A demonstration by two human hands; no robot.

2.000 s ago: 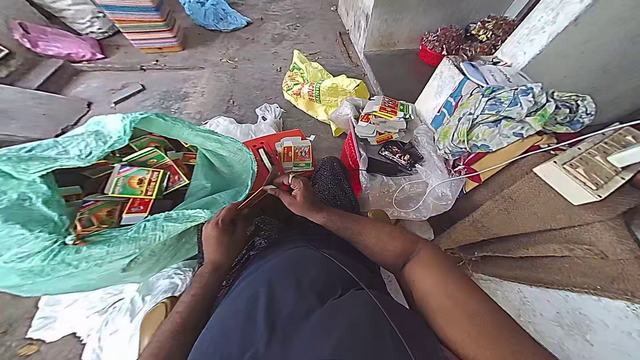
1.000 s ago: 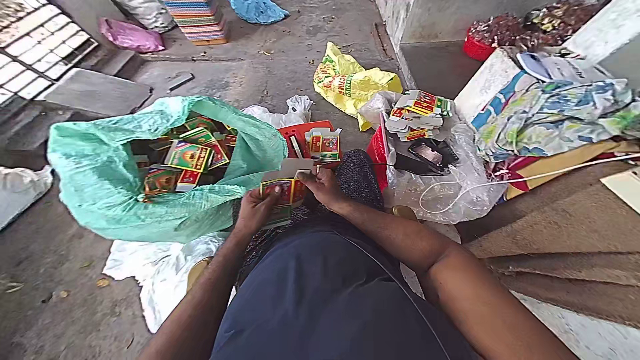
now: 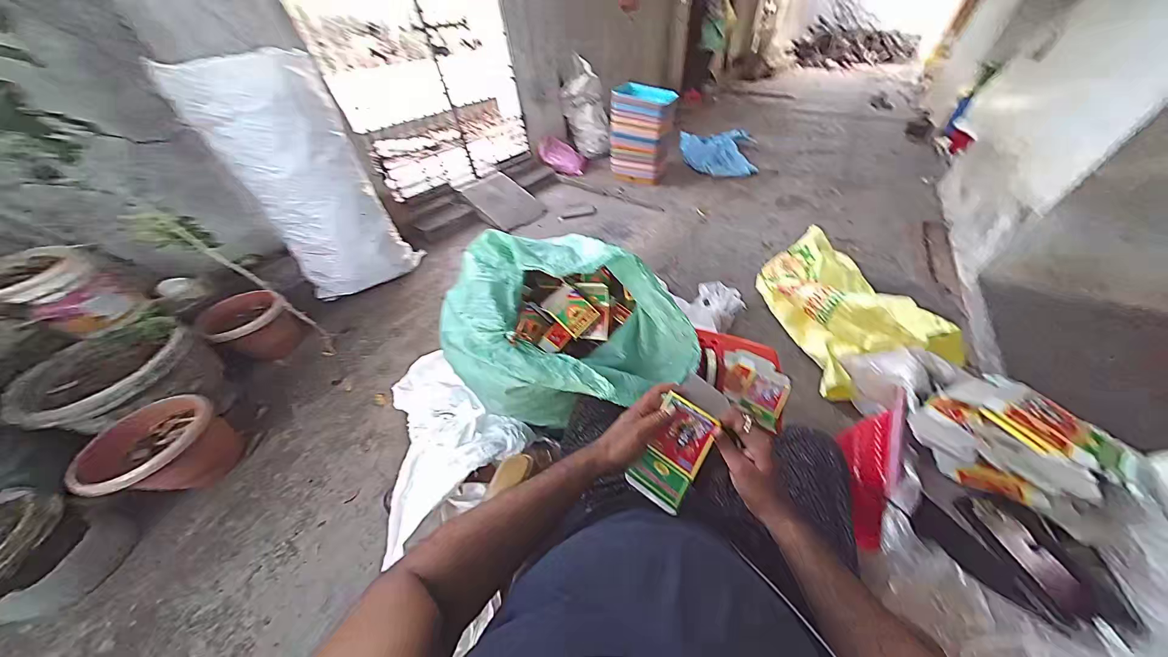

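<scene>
Over my lap, my left hand (image 3: 634,429) and my right hand (image 3: 753,452) hold a printed cardboard box (image 3: 677,449), red, green and yellow, with a pale flap raised at its top. The left fingers grip its left edge, the right fingers its upper right edge. Just beyond the hands lies a red tray-like object (image 3: 730,345) with another printed carton (image 3: 757,391) on it. Ahead of my left hand, a green plastic bag (image 3: 484,338) stands open, filled with several small printed boxes (image 3: 573,312).
A yellow printed bag (image 3: 826,301) lies at right, near flattened cartons (image 3: 1022,438) and clear plastic. White plastic sheeting (image 3: 438,438) is beside the green bag. Clay flowerpots (image 3: 155,447) stand at left. Stacked coloured baskets (image 3: 641,137) and a blue bag (image 3: 718,153) are farther back.
The view has swung left and up, showing the flowerpots. The box between my hands now shows its long printed face; two seconds ago it was seen as a narrow edge.
</scene>
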